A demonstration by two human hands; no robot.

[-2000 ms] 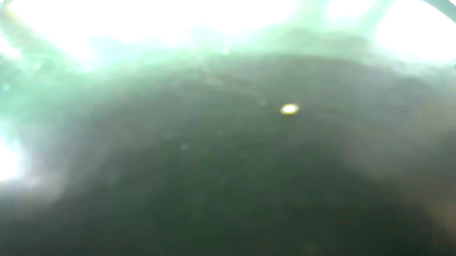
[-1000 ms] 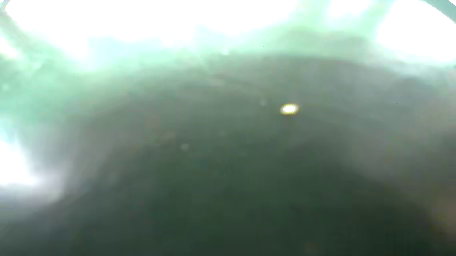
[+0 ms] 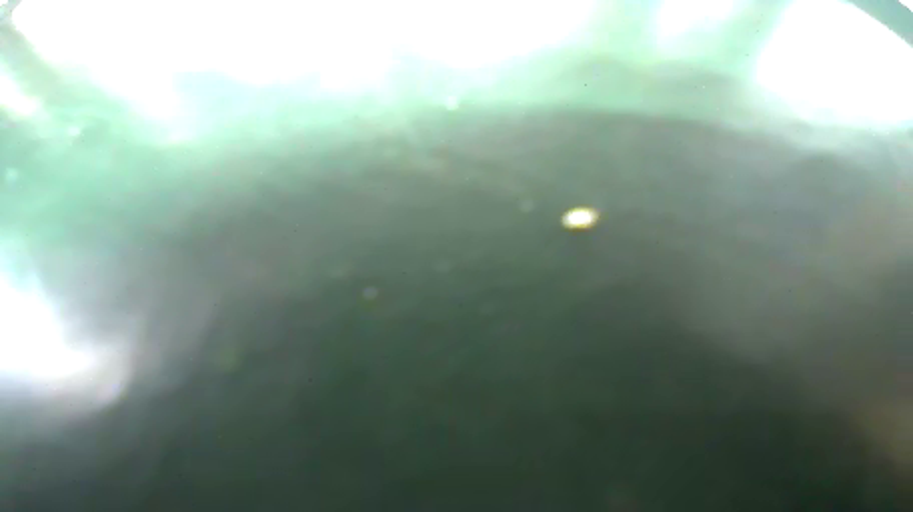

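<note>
The whole head view is a blur, and no object can be made out. A large dark grey-green mass (image 3: pixel 481 340) fills the middle and bottom; what it is cannot be told. A small bright yellowish-white spot (image 3: pixel 580 218) shows right of centre. Neither my left hand nor my right hand can be made out.
Overexposed white light (image 3: pixel 300 40) with a pale green haze runs along the top. Another white glare (image 3: pixel 30 335) is at the left edge. A dim brownish patch (image 3: pixel 891 435) lies at the lower right. No edges or obstacles can be told.
The white glare at the left edge has grown a little and spread to the right and down since the first frame. The rest looks nearly the same.
</note>
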